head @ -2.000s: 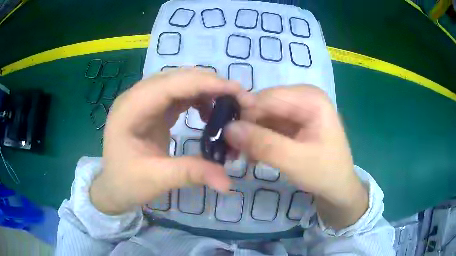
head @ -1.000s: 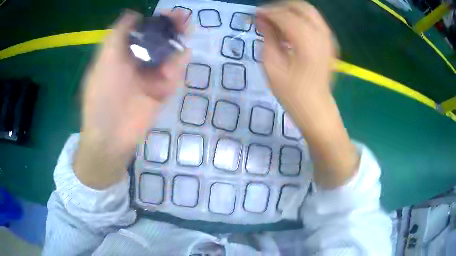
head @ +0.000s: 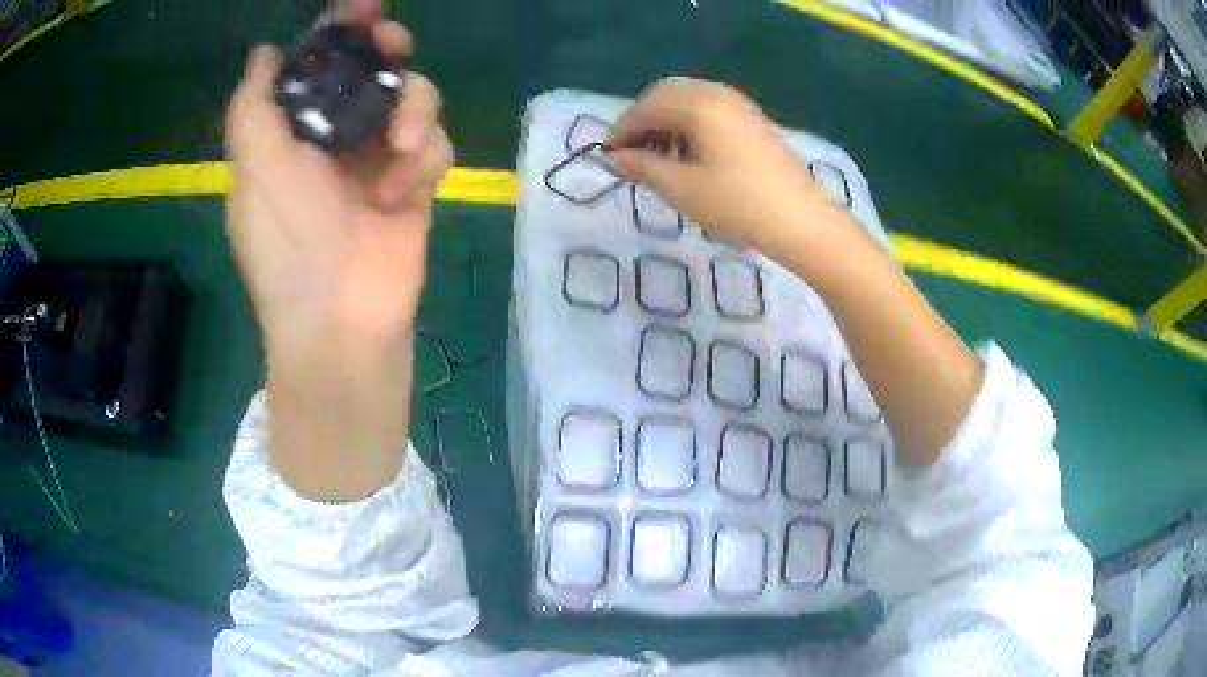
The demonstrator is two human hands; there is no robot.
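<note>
My left hand [head: 338, 199] is raised at the upper left, palm up, and holds a black watch housing [head: 339, 90] with small white spots and a bit of red on it. My right hand [head: 708, 152] is over the upper part of the white blister tray [head: 569, 364]. Its thumb and fingers pinch a thin black frame ring [head: 577, 176], which is tilted at the tray's upper left. Other frame rings [head: 666, 451] lie in rows in the tray pockets. My right hand and forearm hide part of the upper and right side of the tray.
Loose frame rings [head: 462, 440] lie on the green mat [head: 1059, 437] left of the tray. A black fixture [head: 99, 351] with a thin pale cable stands at the far left. Yellow tape [head: 1019, 290] crosses the mat. A blue item [head: 33, 615] is at the lower left.
Both hands held the housing together two seconds ago; they are now apart, the left holding it at the upper left. My right hand has moved to the tray and now pinches a frame ring.
</note>
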